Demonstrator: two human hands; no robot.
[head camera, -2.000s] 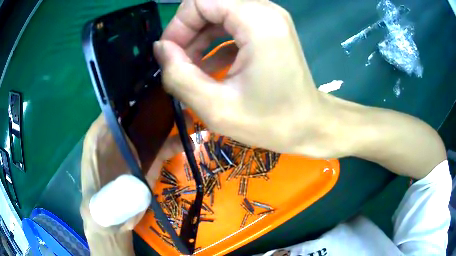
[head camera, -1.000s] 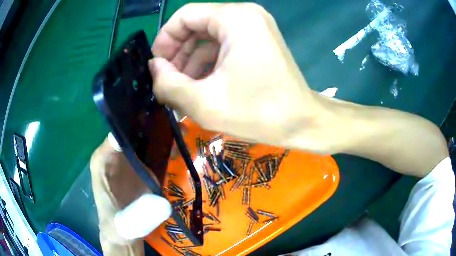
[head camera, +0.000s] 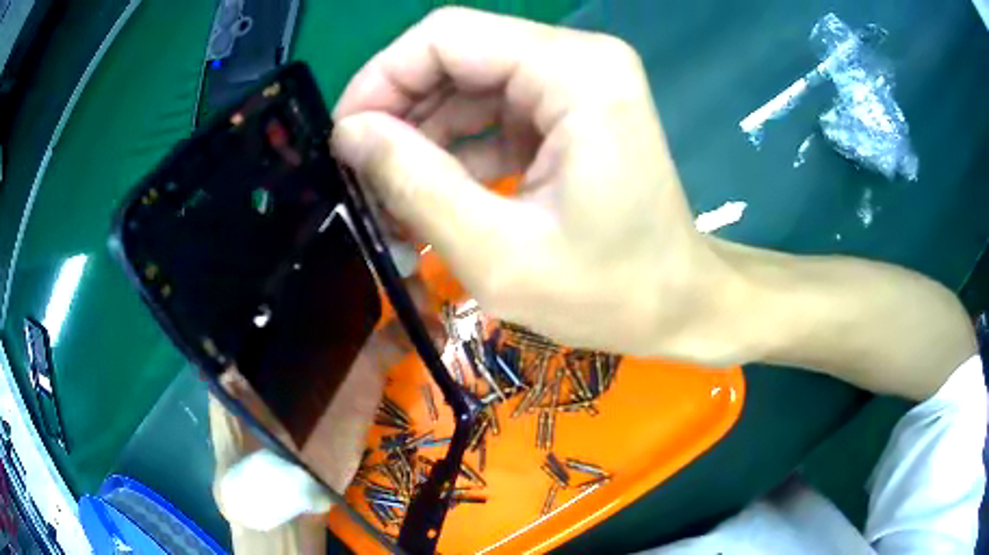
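Note:
A black phone middle frame (head camera: 233, 233) is held tilted over the orange parts tray (head camera: 662, 434). My left hand (head camera: 266, 488), with a white finger cot, holds the frame from below and behind; much of it is hidden by the frame. My right hand (head camera: 542, 173) is bare, with thumb and forefinger pinched at the frame's upper right side edge. Whether a side key is between those fingertips cannot be seen. Loose side keys (head camera: 553, 374) lie scattered in heaps in the tray, below the frame and my right hand.
Crumpled clear plastic (head camera: 862, 108) and a white scrap (head camera: 720, 217) lie on the dark-green mat at the right. A waiting mid-frame (head camera: 41, 369) lies on the green belt at far left; another dark frame (head camera: 244, 54) is at the top. A blue bin (head camera: 146, 520) is at lower left.
The held frame has turned so more of its face shows, and its upper corner has moved left. Frames on the belt have shifted. My right hand stays pinched at the side edge.

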